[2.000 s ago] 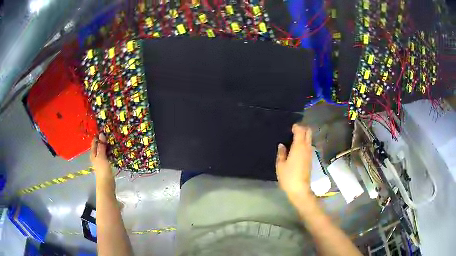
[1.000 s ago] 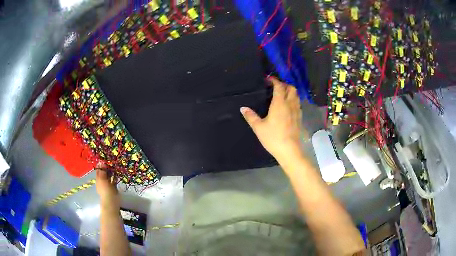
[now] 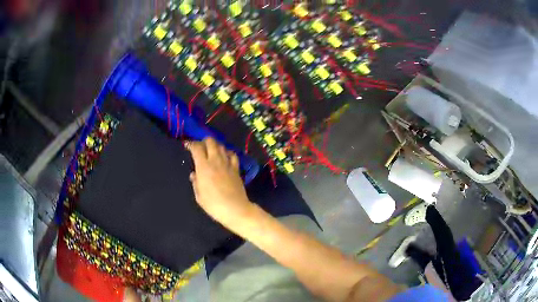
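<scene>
My right hand (image 3: 218, 177) lies at the black surface (image 3: 147, 194) beside the rolled or folded edge of a blue sheet (image 3: 159, 100). Its fingers are bent near the edge; I cannot tell whether they grip it. A row of circuit boards (image 3: 118, 259) with yellow blocks lies along the black surface's lower left edge. My left hand (image 3: 131, 295) shows only as a small part at the bottom edge of the picture, by the boards. More circuit boards with red lead wires (image 3: 248, 106) lie beyond the blue sheet, at the upper middle.
A red stool (image 3: 88, 277) is under the lower left boards. White cylinders (image 3: 370, 194) stand or lie at the right, near a cart with a white handle (image 3: 501, 153). A person's legs (image 3: 442, 248) in dark trousers and light shoes show at the lower right.
The view has turned to the right. My right hand has moved from over the black surface to the blue sheet's edge. My left hand is now mostly out of the picture.
</scene>
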